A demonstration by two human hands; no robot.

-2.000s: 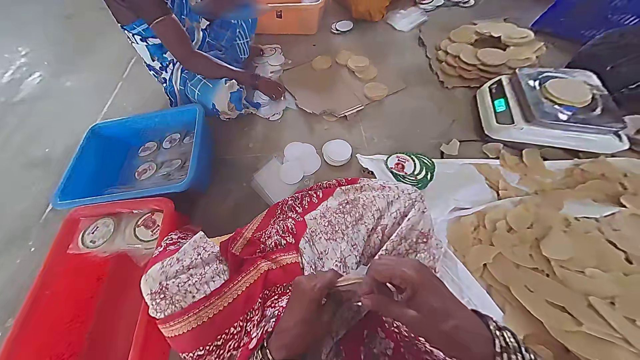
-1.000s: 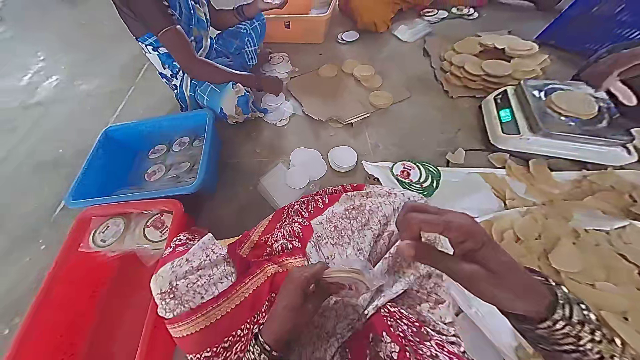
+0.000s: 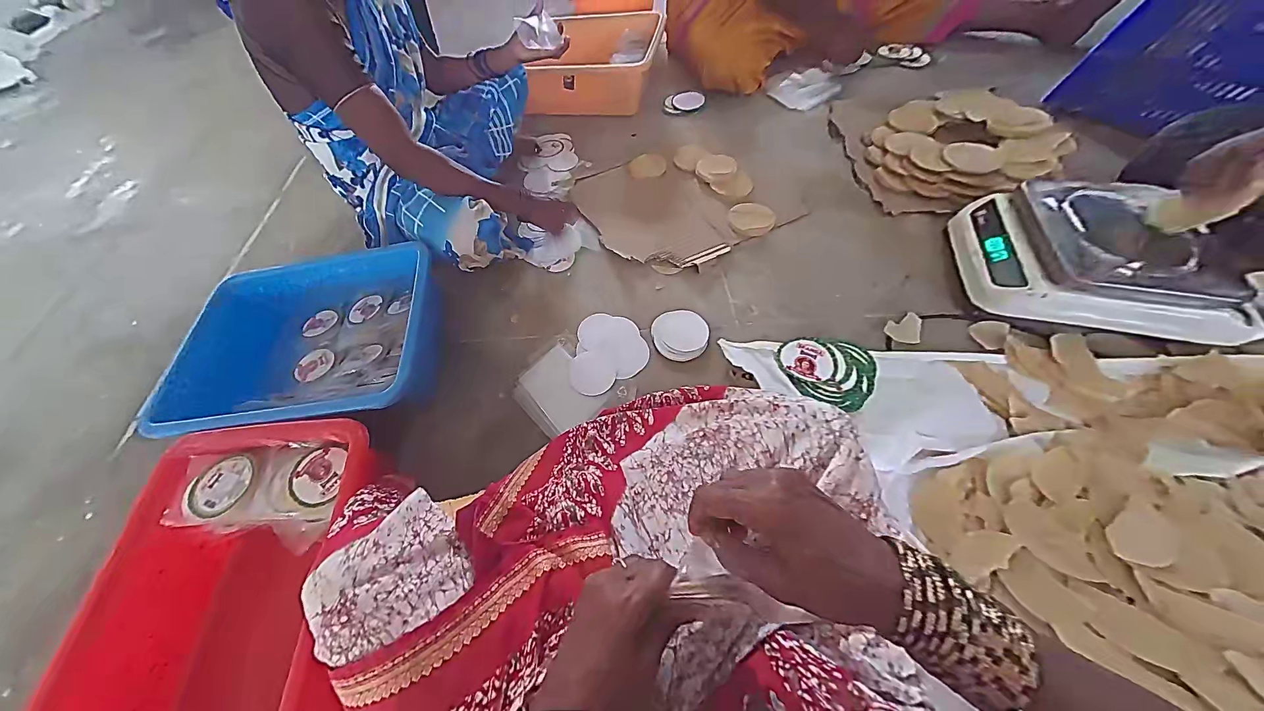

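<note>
Over the red and white patterned cloth on my lap, my left hand (image 3: pixel 617 632) grips a clear plastic packet (image 3: pixel 706 592) that seems to hold thin round discs. My right hand (image 3: pixel 790 543), with patterned bangles at the wrist, is just above and right of the packet; its fingers are curled near the packet's upper edge, and whether they pinch the film is unclear. White round paper discs (image 3: pixel 610 351) and a small stack of them (image 3: pixel 679 334) lie on the floor beyond my knee, partly over clear plastic sheets (image 3: pixel 546 390).
At left are a red tub (image 3: pixel 158 592) and a blue tub (image 3: pixel 296 400) holding labelled packets. Many flat tan discs (image 3: pixel 1066 523) lie on white sacking at right, below a digital scale (image 3: pixel 1106 257). Across the floor, a person (image 3: pixel 405 128) sits near cardboard (image 3: pixel 652 212) and an orange crate (image 3: pixel 592 89).
My right hand has moved from its raised place at the right back toward the packet. The tan discs on the scale's tray are gone, and a person's hand reaches over it.
</note>
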